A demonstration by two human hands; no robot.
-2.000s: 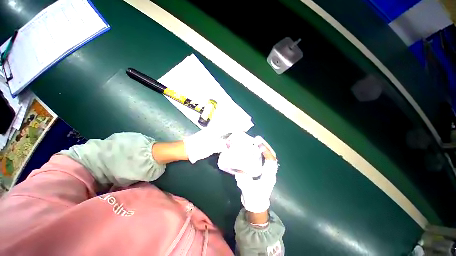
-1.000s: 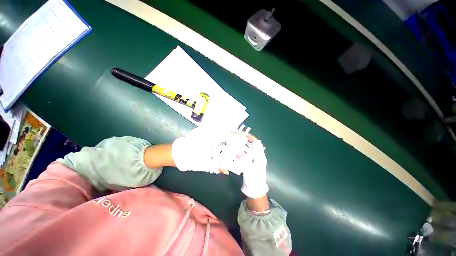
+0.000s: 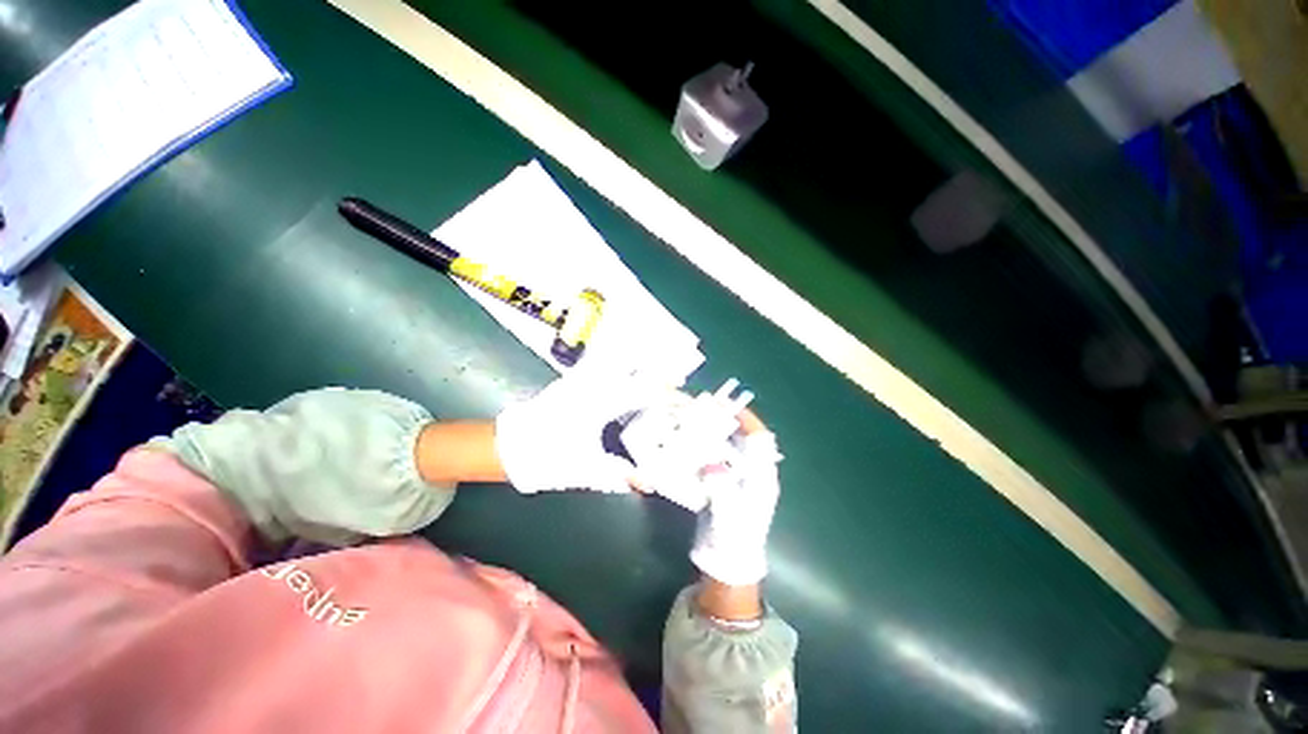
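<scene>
A white plug-in unit [image 3: 686, 430] with short prongs is held between my two gloved hands over the green bench. Its prongs point up and to the right. My left hand [image 3: 567, 430], in a white glove, grips it from the left, with a dark patch showing at its fingers. My right hand [image 3: 739, 495], also gloved in white, grips it from the right. The unit blends into the gloves, so its edges are hard to tell.
A hammer [image 3: 481, 278] with black grip lies on white paper sheets [image 3: 631, 308] beyond my hands. A clipboard [image 3: 129, 115] is at upper left. Beyond the cream edge line [image 3: 803, 311], the dark belt carries a grey unit [image 3: 720, 115]. Blue bins [image 3: 1097, 43] are at upper right.
The unit has been turned in my hands since the oldest frame, so its prongs now show. The view has shifted. My hands stay together around the unit.
</scene>
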